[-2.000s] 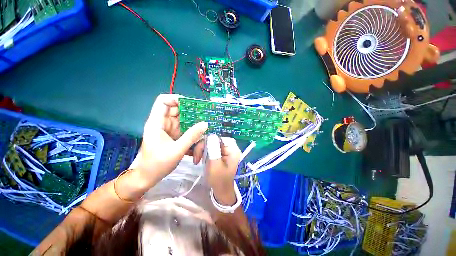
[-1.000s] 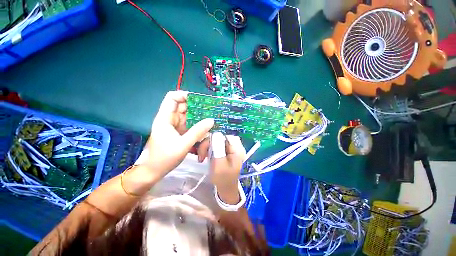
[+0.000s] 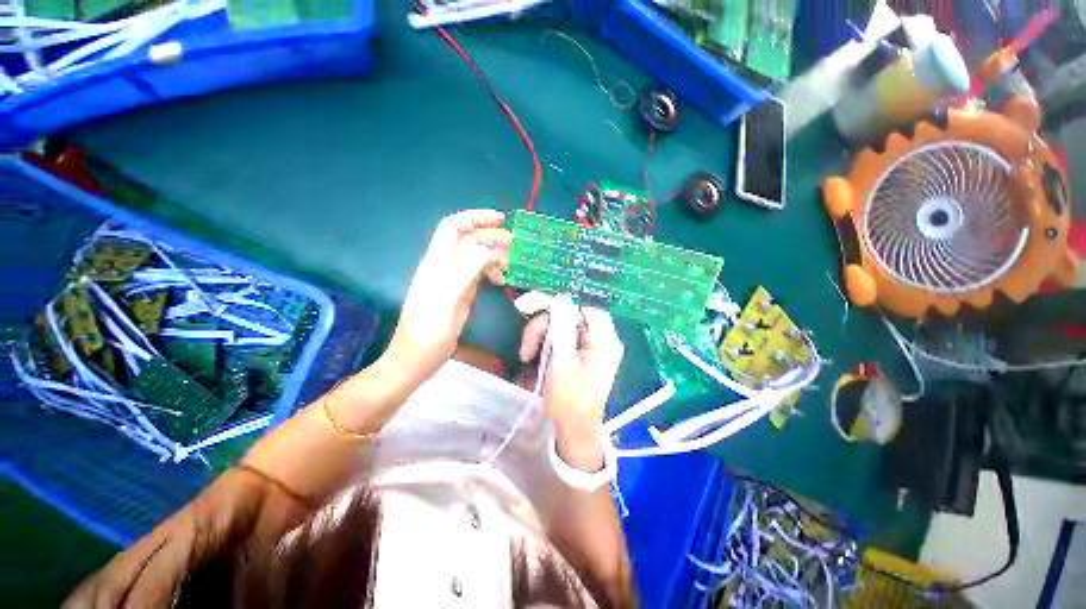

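Observation:
A green board panel (image 3: pixel 619 271) with score lines is held up over the mat, green face showing. My left hand (image 3: pixel 447 297) grips its left end. My right hand (image 3: pixel 574 357), with white finger cots, is at the panel's lower edge; a thin pale strand hangs from its fingers, and I cannot tell what they grip. Behind the panel, the main board (image 3: pixel 619 211) is mostly hidden. A yellowish board (image 3: pixel 766 339) with white ribbon cables (image 3: pixel 697 428) lies to the right of the panel.
Blue bins stand at the left (image 3: pixel 312 345), back left (image 3: pixel 238 66), back (image 3: pixel 691 60) and near edge (image 3: pixel 673 500). Two black speakers (image 3: pixel 704 194), a phone (image 3: pixel 762 152), an orange fan (image 3: pixel 953 214), a small round tin (image 3: pixel 867 407) and a black box (image 3: pixel 941 446) are on the right. A red wire (image 3: pixel 518 125) curves behind.
The camera view has shifted, so the scene sits further right and lower. The panel now covers more of the main board. My right fingers have moved along its lower edge, with a pale strand now showing.

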